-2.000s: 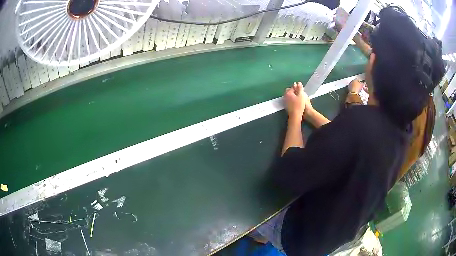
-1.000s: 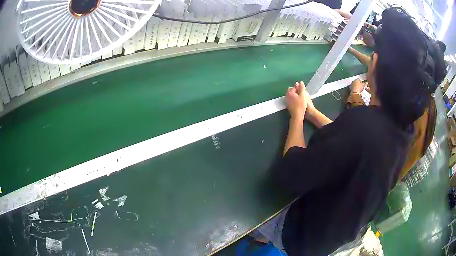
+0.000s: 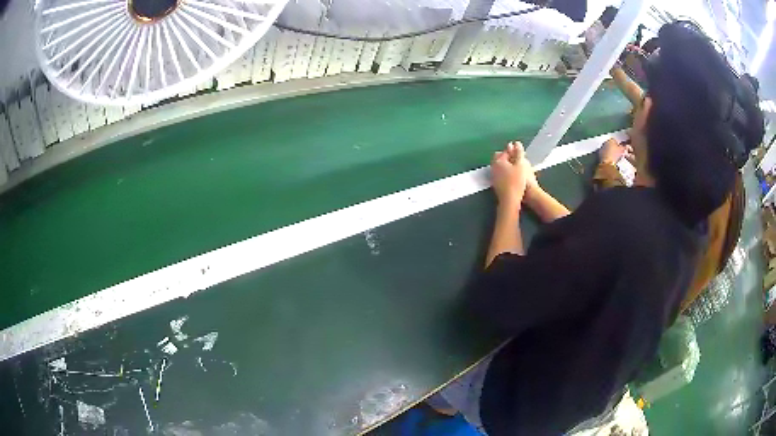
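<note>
Neither of my hands is in view. Nearest in front of me is a dark green worktop (image 3: 298, 324) with torn whitish scraps (image 3: 179, 336) and smears stuck on its left part. A long white rail (image 3: 281, 241) runs from the lower left to the upper right. Beyond it lies the green conveyor belt (image 3: 255, 179) with small specks on it. A white round fan guard (image 3: 94, 51) with an orange-brown centre hangs at the top left, partly cut off by the frame.
A person in black (image 3: 587, 298) sits at the right, hands clasped at the rail by a slanting white post (image 3: 587, 85). More people's arms show beyond. White slats (image 3: 298, 58) line the belt's far side. A blue stool (image 3: 434, 421) and an off-white sack (image 3: 628, 419) are low at right.
The view has shifted slightly, so the fan guard and seated person sit a little further right. The specks on the belt have moved left. A pale scrap at the belt's left end has left the view.
</note>
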